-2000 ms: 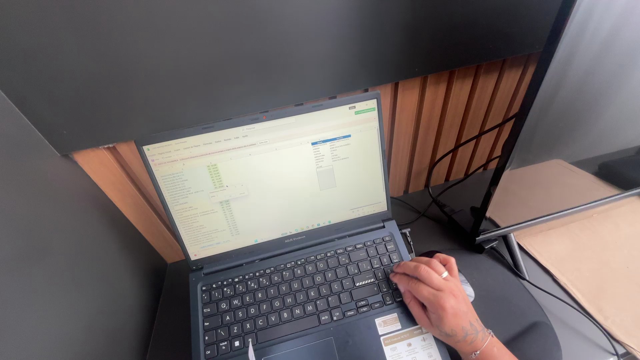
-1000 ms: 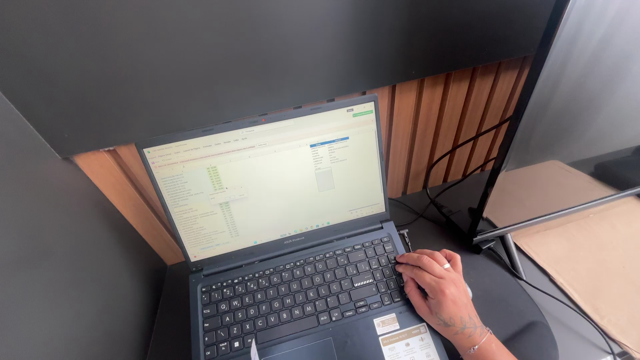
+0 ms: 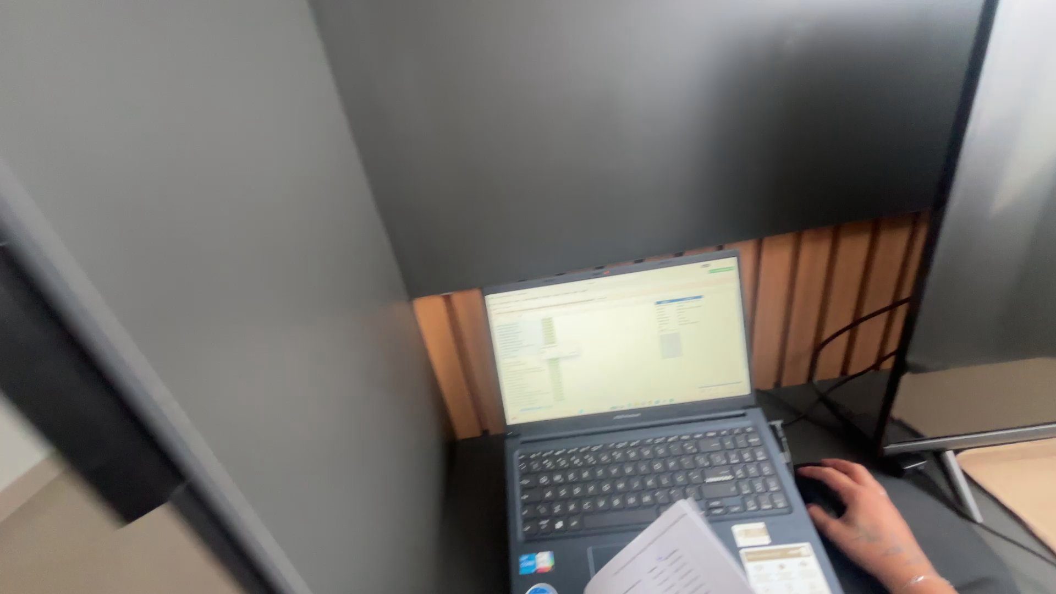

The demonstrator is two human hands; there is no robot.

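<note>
An open laptop shows a spreadsheet-like page on its lit screen. Just right of its keyboard, my right hand rests over a dark computer mouse, with the fingers on it. Sheets of printed paper rise from the bottom edge in front of the keyboard and cover part of the palm rest and touchpad. What holds the paper is outside the view. My left hand does not show.
A dark panel stands at the left, and another is above the laptop. Wood slats line the wall behind. At the right are a large glossy screen on a metal leg, black cables and a tan mat.
My right hand has left the right edge of the keyboard and is now on the mouse. The printed paper has come up over the laptop's front. The view has swung up and left.
</note>
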